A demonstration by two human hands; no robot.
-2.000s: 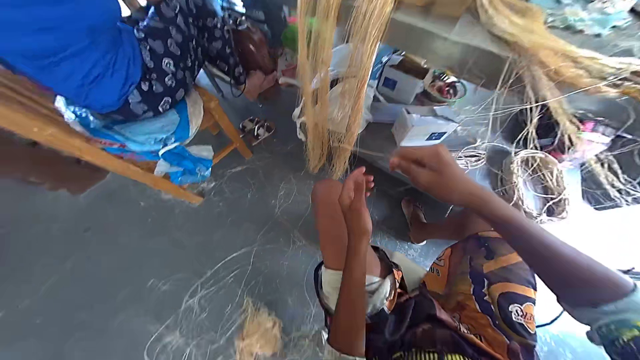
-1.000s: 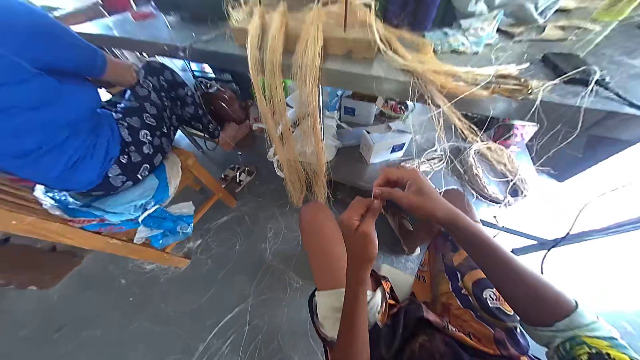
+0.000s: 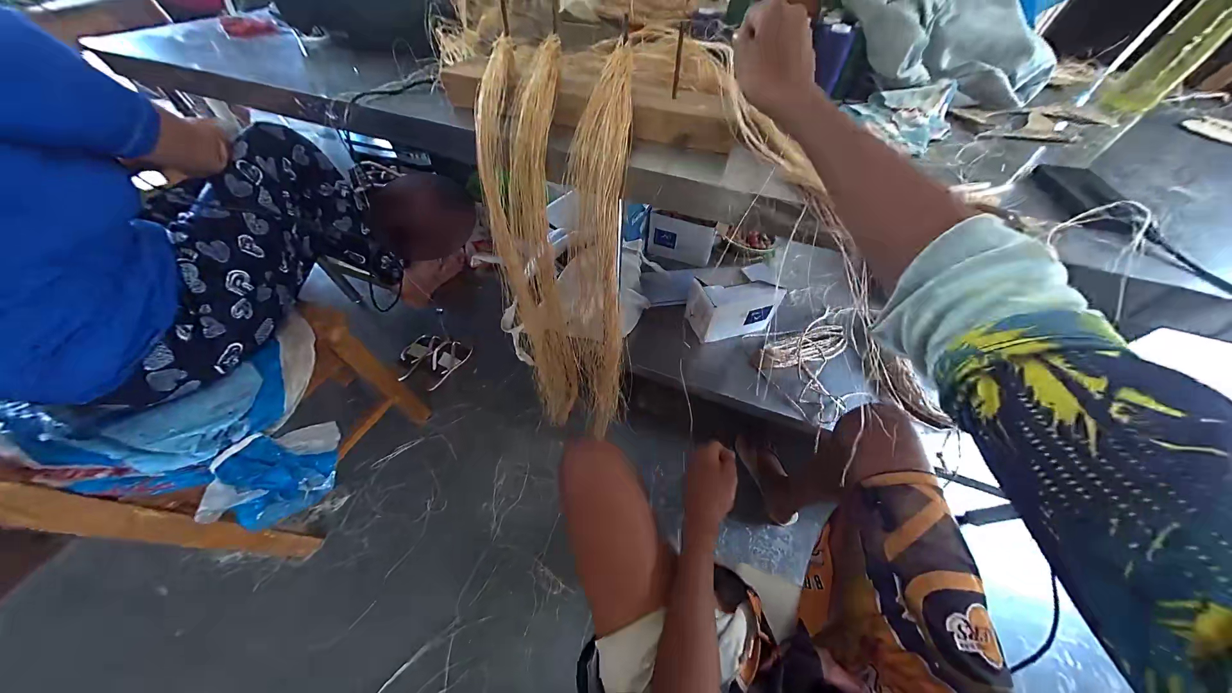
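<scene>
My left hand (image 3: 710, 476) is a closed fist between my knees, with a thin fibre strand hanging just above it; whether it grips the strand is unclear. Raised over the bench, my right hand (image 3: 775, 58) has its fingers curled beside the bundled fibres (image 3: 756, 115) at the wooden block's right end. Anything inside that fist is hidden. The wooden block (image 3: 707, 123) carries upright metal pins. Three long hanks of straw-coloured fibre, left (image 3: 493, 125), middle (image 3: 531, 144) and right (image 3: 602, 144), hang from it past the bench edge, their lower ends close to my knee.
A seated person in blue (image 3: 77, 221) is at the left, by a wooden chair (image 3: 375, 371). Under the metal bench (image 3: 356, 111) are a white box (image 3: 736, 306), a plastic bag (image 3: 602, 294) and a fibre coil (image 3: 804, 346). A black cable (image 3: 1179, 250) crosses the bench at right.
My hands were together above my knees one second ago. The right one has moved up and away to the block, while the left stays low. The view now takes in more of the bench top.
</scene>
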